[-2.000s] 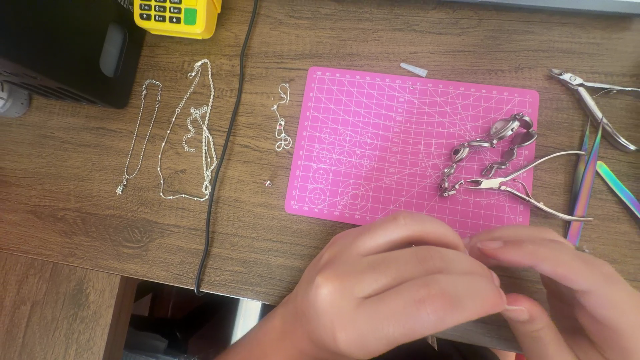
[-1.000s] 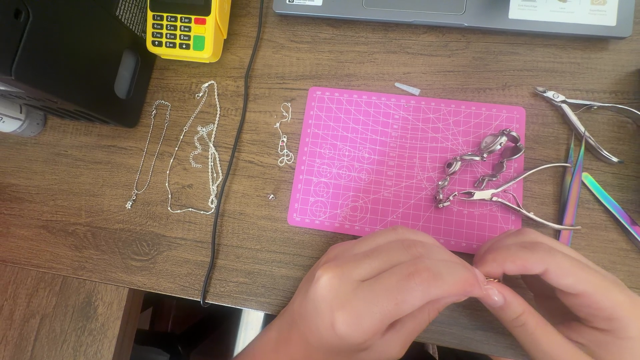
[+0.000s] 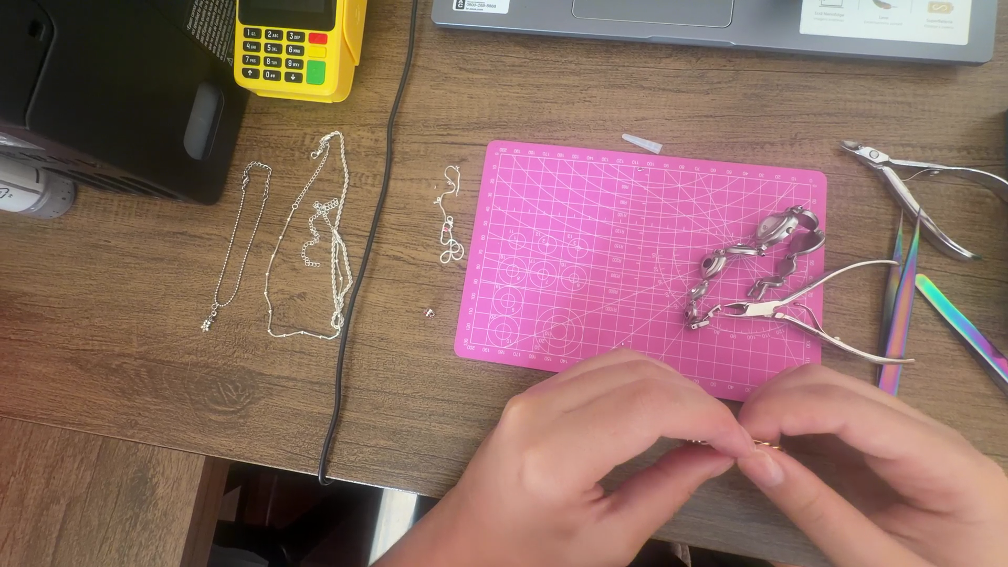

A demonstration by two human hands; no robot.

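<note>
Near the lower edge of the pink cutting mat (image 3: 598, 260), my left hand (image 3: 622, 457) and my right hand (image 3: 866, 465) meet at the fingertips. Both pinch a thin gold-coloured chain (image 3: 768, 446), mostly hidden by the fingers. Beyond them on the mat lies a silver-coloured bracelet watch (image 3: 776, 227) with a linked metal band. Metal nippers (image 3: 760, 309) rest with their jaws by the band's end. More nippers (image 3: 886, 165) and iridescent tweezers (image 3: 900, 315) lie right of the mat, beside another iridescent tool (image 3: 961, 331).
Silver-coloured necklaces (image 3: 270, 291) and a small tangled chain (image 3: 449, 236) lie left of the mat, with a black cable (image 3: 386, 173) running between them. A yellow card terminal (image 3: 339, 79), a black device (image 3: 118, 94) and a laptop (image 3: 772, 35) stand behind. The wooden desk's front edge (image 3: 260, 457) is near.
Both hands stay together at the mat's lower edge. The gold-coloured piece between the fingertips, not seen two seconds ago, now shows. The view has shifted, bringing the laptop into sight.
</note>
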